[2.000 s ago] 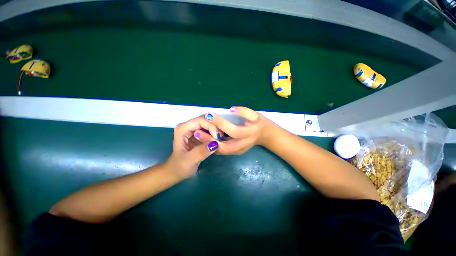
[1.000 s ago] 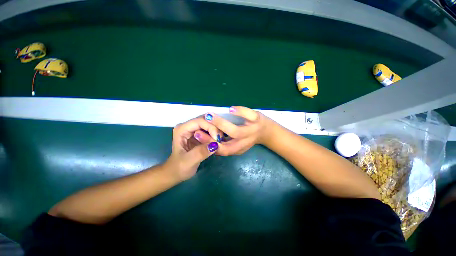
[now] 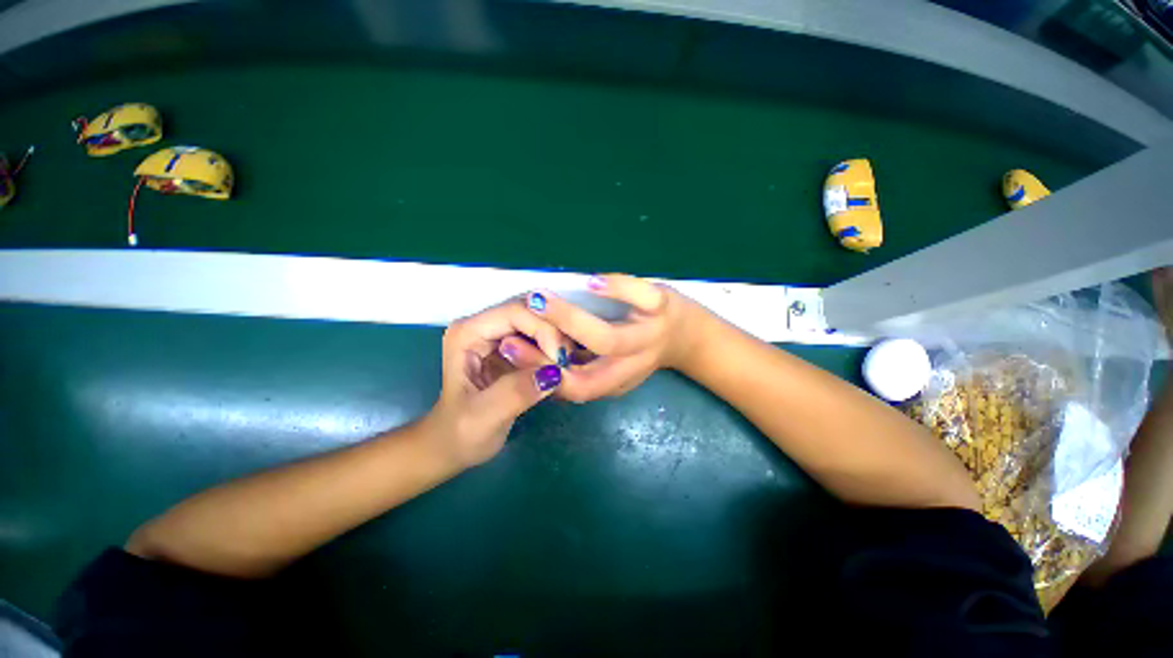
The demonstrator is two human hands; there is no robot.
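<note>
My left hand (image 3: 491, 375) and my right hand (image 3: 624, 341) meet above the near bench, at the pale rail. Their curled fingers touch and overlap. Purple and blue nails show, with a small dark spot between the fingertips. No held part can be made out; the inner fingers are hidden. Beyond the rail, a yellow toy shell (image 3: 853, 206) with blue and white markings lies on the green belt (image 3: 515, 167) at right. At left, an open yellow shell (image 3: 190, 171) trails a red lead with a white tip (image 3: 133, 239), near another yellow shell (image 3: 122, 129).
A clear bag (image 3: 997, 424) of small gold-tan parts with a white label (image 3: 1084, 473) lies beside my right forearm. A white round cap (image 3: 897, 370) touches it. A grey metal beam (image 3: 1016, 225) slants across the right. Another person's arm (image 3: 1144, 482) shows at the right edge.
The yellow shells have moved right along the belt. The far-right one is now partly behind the beam. Another shell enters at the left edge. A forearm shows more at right. My hands have hardly moved.
</note>
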